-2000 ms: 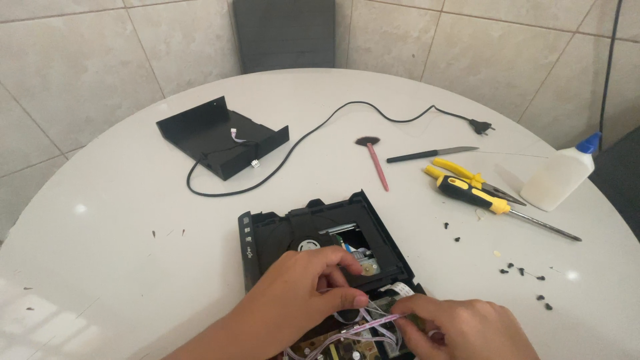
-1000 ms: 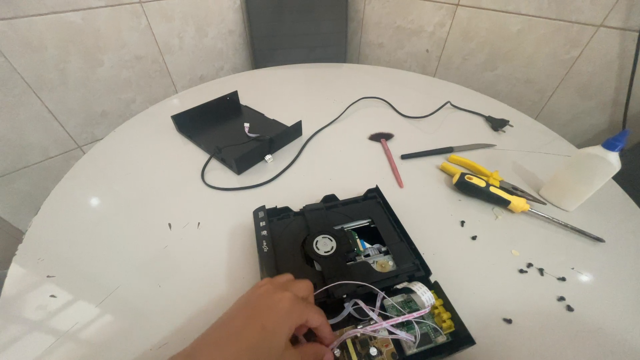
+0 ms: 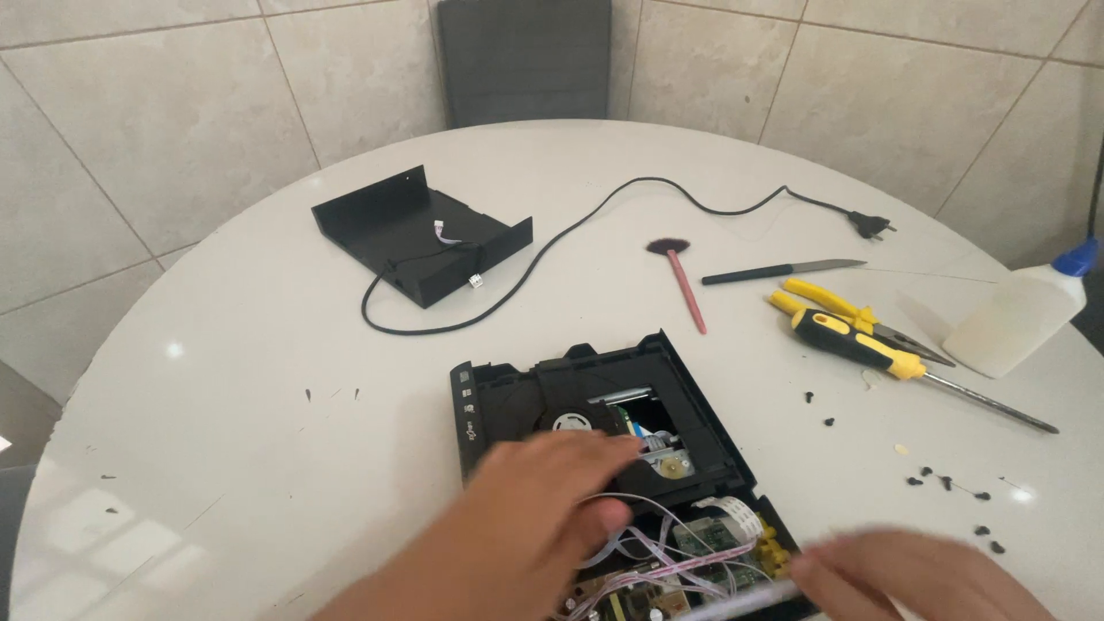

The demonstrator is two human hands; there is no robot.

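An opened black disc player [image 3: 517, 388] lies near the table's front, its disc mechanism and circuit boards exposed. My left hand [image 3: 552, 492] is over the mechanism's lower part, fingers apart and palm down; whether it touches is unclear. Beneath it, pale wires [image 3: 664, 565] loop across the green circuit board [image 3: 707, 539], beside a white ribbon cable [image 3: 740, 516]. At the player's right edge, near the yellow connectors [image 3: 772, 548], is my blurred right hand [image 3: 906, 573]. A blurred pale strip runs from its fingertips toward the lower left; whether the fingers grip it is unclear.
A black metal cover [image 3: 431, 233] and power cord [image 3: 552, 250] lie behind. To the right are a pink-handled brush [image 3: 688, 289], a knife [image 3: 780, 272], yellow-handled pliers [image 3: 828, 302], a screwdriver [image 3: 862, 345], a white bottle with blue cap [image 3: 1018, 319] and several screws [image 3: 946, 483].
My left hand has moved up from the lower boards onto the area of the disc mechanism. My right hand, out of view one second ago, is back at the player's right edge.
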